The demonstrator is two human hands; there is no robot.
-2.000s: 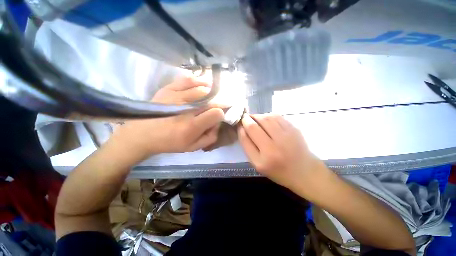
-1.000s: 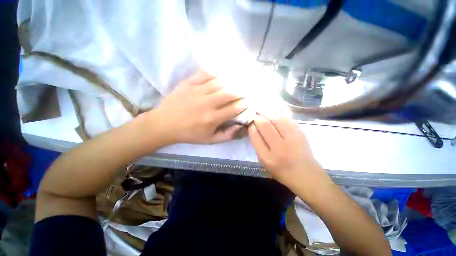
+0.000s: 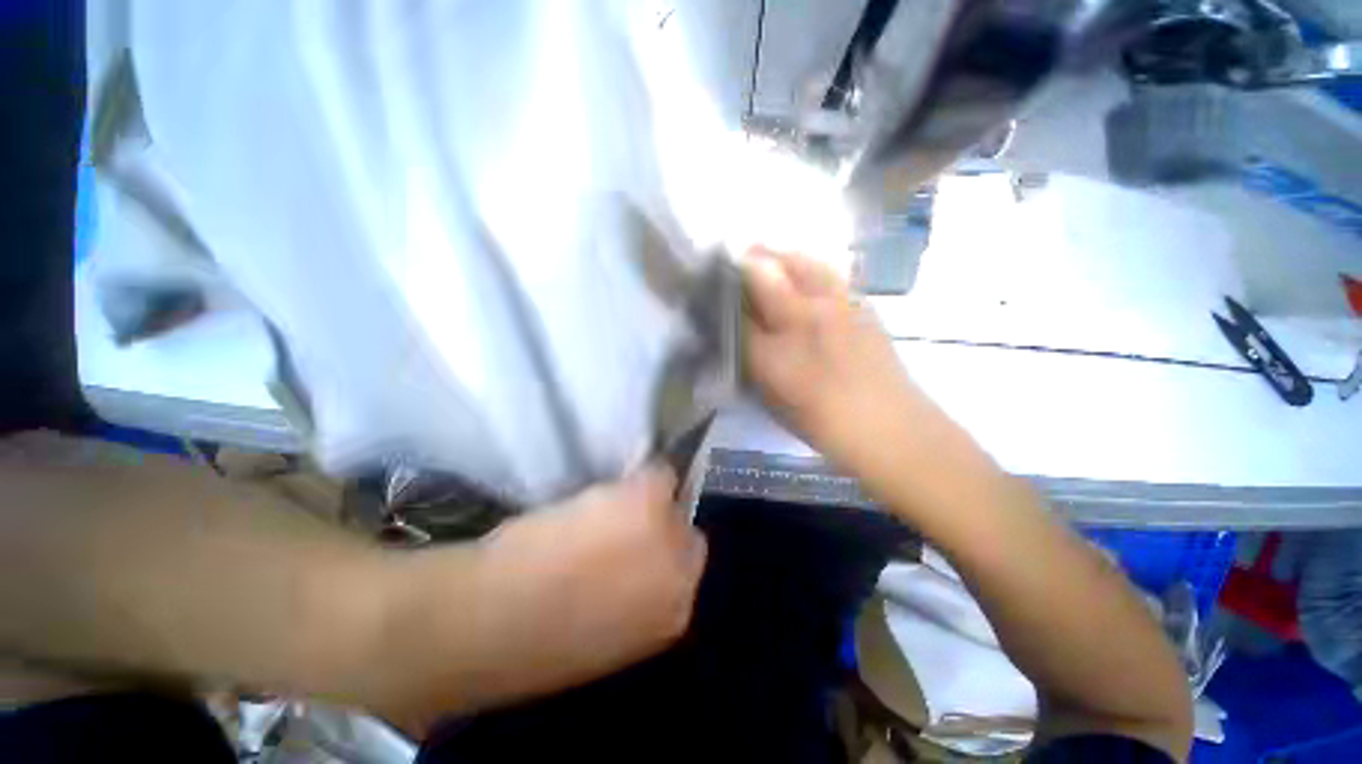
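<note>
The white lining fabric [image 3: 433, 224] spreads over the left of the table and hangs over its front edge. A brown-grey fabric edge [image 3: 695, 351] runs between my hands, blurred. My left hand [image 3: 620, 552] is closed on the lower end of this edge, at the table's front edge. My right hand [image 3: 807, 321] pinches the upper end just below the glare by the needle area. The sewing machine [image 3: 1076, 90] stands at the top right; its needle is lost in glare.
Black thread snips [image 3: 1264, 352] lie on the white table [image 3: 1046, 418] at the right. The table's grey measuring strip [image 3: 792, 484] runs along the front. Pale and brown cloth [image 3: 956, 657] lies below the edge. A red object [image 3: 1267, 590] is at the lower right.
My left hand has moved down and towards me, pulling the fabric across the table edge. My right hand has moved slightly up. The lining now covers more of the table's left front.
</note>
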